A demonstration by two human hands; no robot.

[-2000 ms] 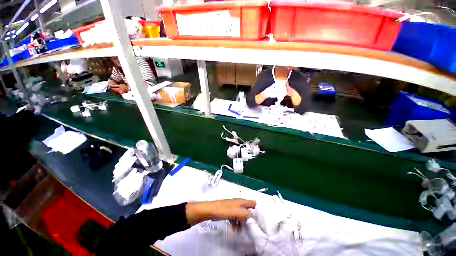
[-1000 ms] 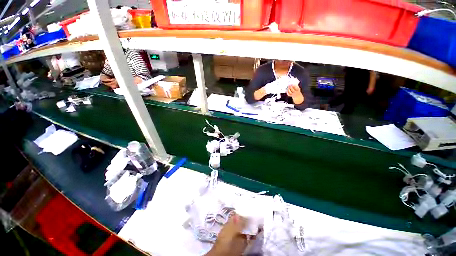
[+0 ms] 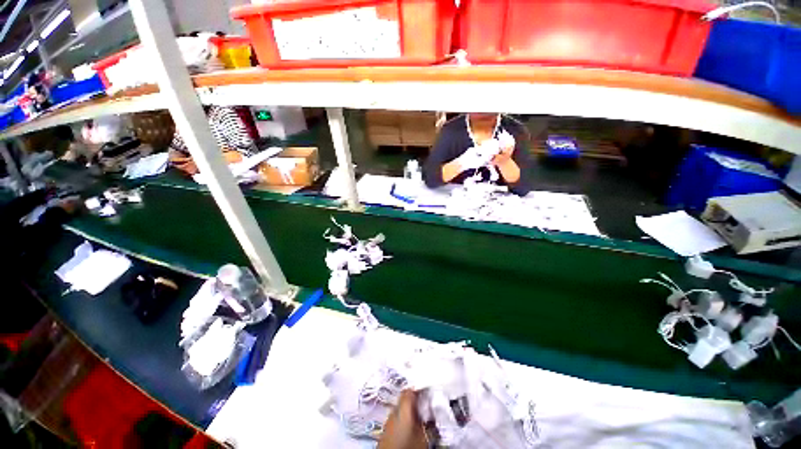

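White power adapters with looped cords (image 3: 373, 386) lie heaped on a white sheet (image 3: 285, 386) at the near edge. My left hand (image 3: 406, 423), bare, is low in the view at the right side of this heap, against a pale, washed-out shape. My right hand (image 3: 479, 408) seems to be the white-gloved shape just right of it. It blends with the white items and sheet, so its fingers do not show. What either hand holds cannot be made out.
The green conveyor (image 3: 474, 289) carries adapter clusters at centre (image 3: 351, 256) and right (image 3: 716, 324). A white post (image 3: 206, 149) and blue stick (image 3: 304, 308) stand left, near a bagged bundle (image 3: 211, 346). Red bins (image 3: 580, 35) sit on the shelf. A person (image 3: 479, 153) works opposite.
My left hand has drawn back from reaching across the sheet to low beside the heap, its sleeve now out of view. The centre adapter cluster has shifted left in view.
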